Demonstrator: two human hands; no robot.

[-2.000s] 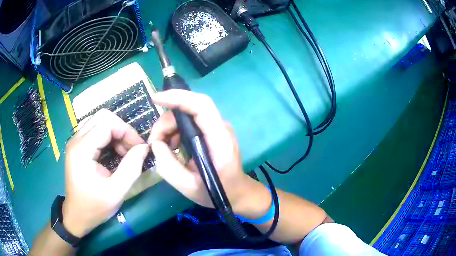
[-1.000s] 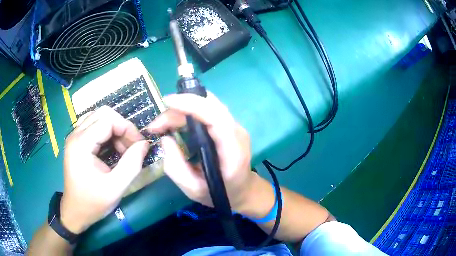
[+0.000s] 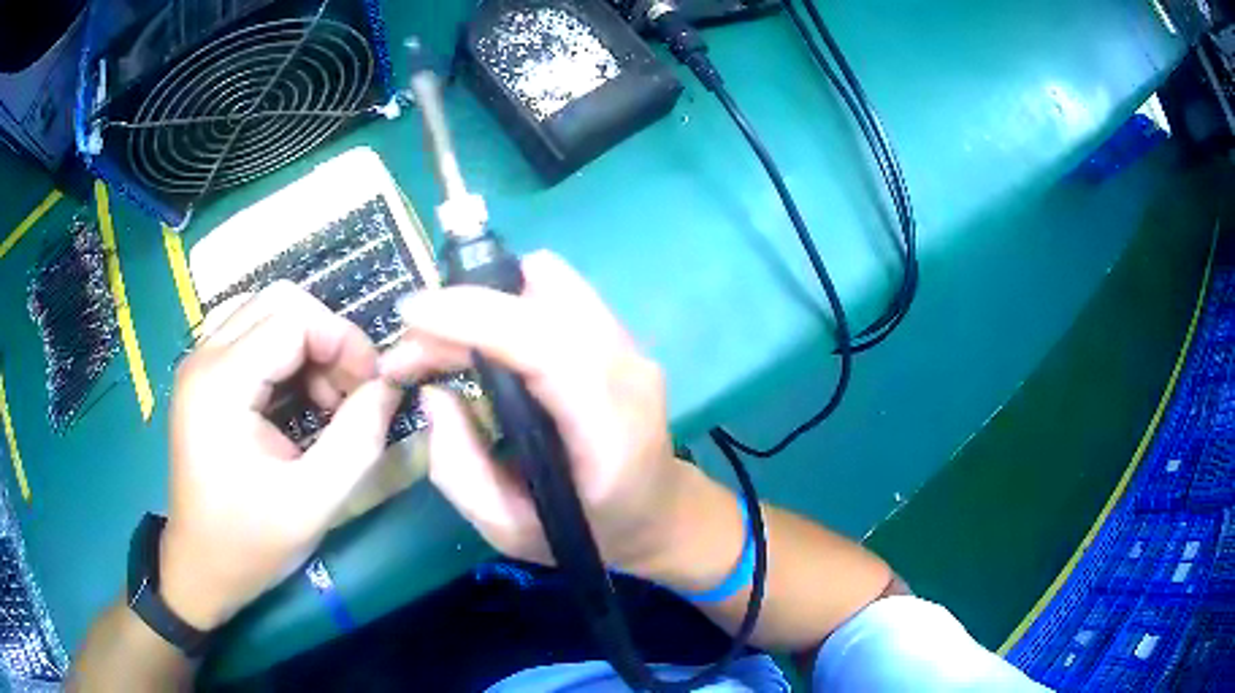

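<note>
The soldering iron [image 3: 522, 420] lies in my right hand [image 3: 582, 406], its silver barrel and tip pointing up and away above the mat. My right fingertips meet those of my left hand [image 3: 278, 433] over the circuit board panel [image 3: 355, 264]. My left thumb and index finger are pinched together; any small part between them is too small or blurred to make out. The panel's dark rows sit in a cream board holder [image 3: 325, 187]. Both hands cover its lower part. A dark, spiky component pile [image 3: 75, 325] lies at the left between yellow tape lines.
A fume extractor fan [image 3: 237, 115] stands behind the holder. A black tray of silvery bits [image 3: 596, 115] is at the top middle. Black cords [image 3: 792, 217] loop across the green mat [image 3: 704, 284] on the right. Blue crate-like stacks [image 3: 1165, 542] stand at the far right.
The iron's tip has swung right and then back left. My right hand's fingers opened away from my left fingertips and have come back against them. My left hand has barely moved.
</note>
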